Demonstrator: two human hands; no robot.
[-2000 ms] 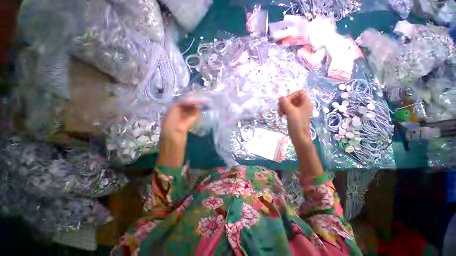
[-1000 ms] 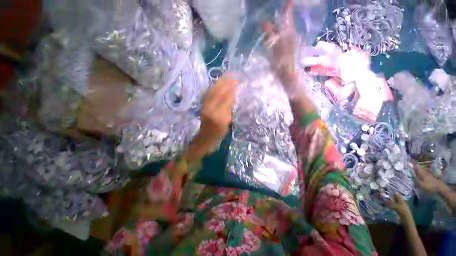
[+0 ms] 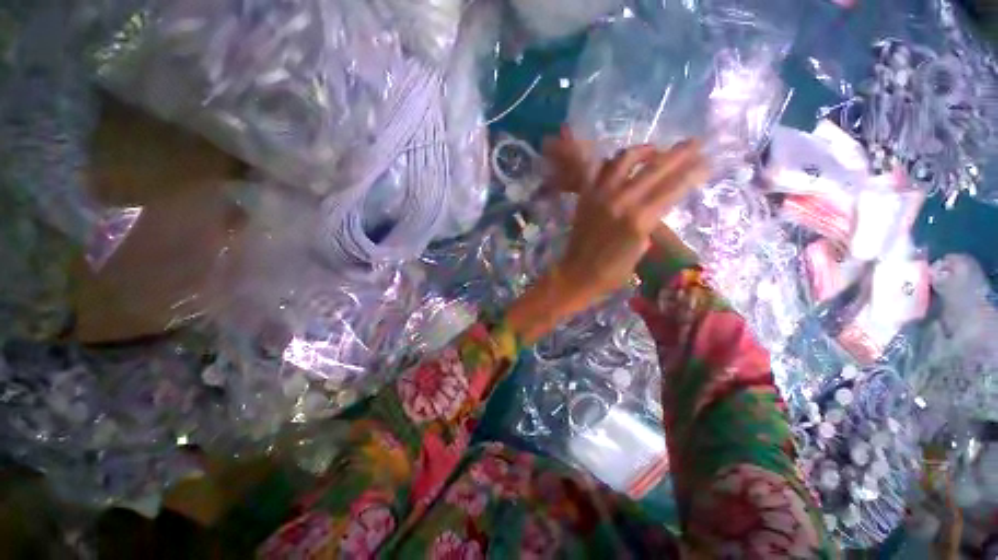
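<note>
A large clear poly bag [image 3: 629,82] lies crinkled on the table at the top centre. My left hand [image 3: 618,208] is at its near edge, fingers stretched and apart, with nothing seen held in it. My right hand [image 3: 567,162] is crossed beneath the left and mostly hidden; only blurred fingers show, so its grip is unclear. Bagged coiled white cords [image 3: 750,235] lie heaped to the right of the hands. More coiled cords [image 3: 591,407] lie nearer me, beside a stack of zip-lock bags [image 3: 618,451].
Filled plastic bags and a hank of long white cords [image 3: 421,181] are at left, by a brown cardboard box [image 3: 164,257]. Red-edged zip-lock bag stacks [image 3: 886,290] lie at right. Cord piles with round white ends [image 3: 859,465] are at lower right, another pile [image 3: 930,109] at upper right.
My hands, apart before, now cross over the near edge of the large bag. My right hand has come back from the far side. The view has shifted left.
</note>
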